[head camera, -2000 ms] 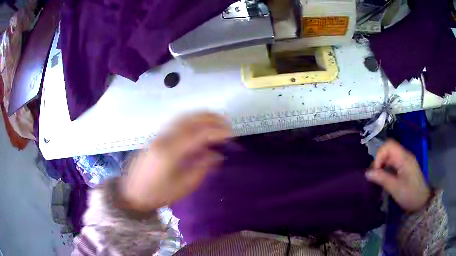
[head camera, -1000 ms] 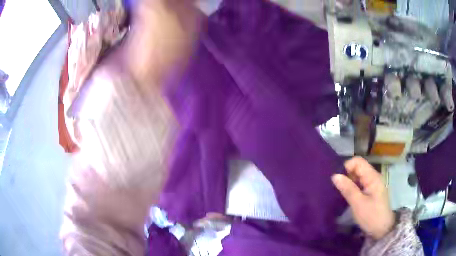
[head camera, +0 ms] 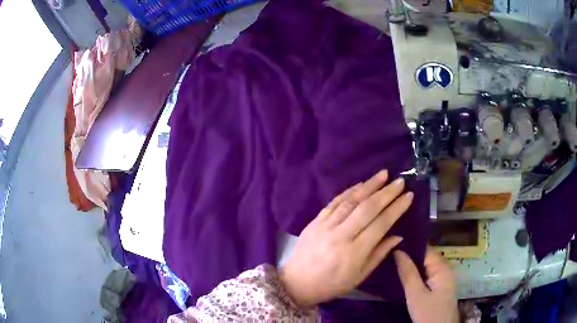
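A large dark purple cloth lies draped over the machine table, its right edge at the foot and needle area of the overlock machine. My left hand lies flat on the cloth, fingers together and pointing at the needle area. My right hand is just right of it, lower down, with thumb and fingers pinching the cloth's right edge below the foot. The lower part of my right hand is near the picture's bottom edge.
A blue plastic basket is behind the table. A glossy maroon board and peach cloth are at the left. The yellow-cream cut-out frame is right of my right hand. More purple cloth hangs at the far right.
The view has turned up and left to the machine head. My left hand has come down from the upper left onto the cloth by the foot. The cloth is spread over the table.
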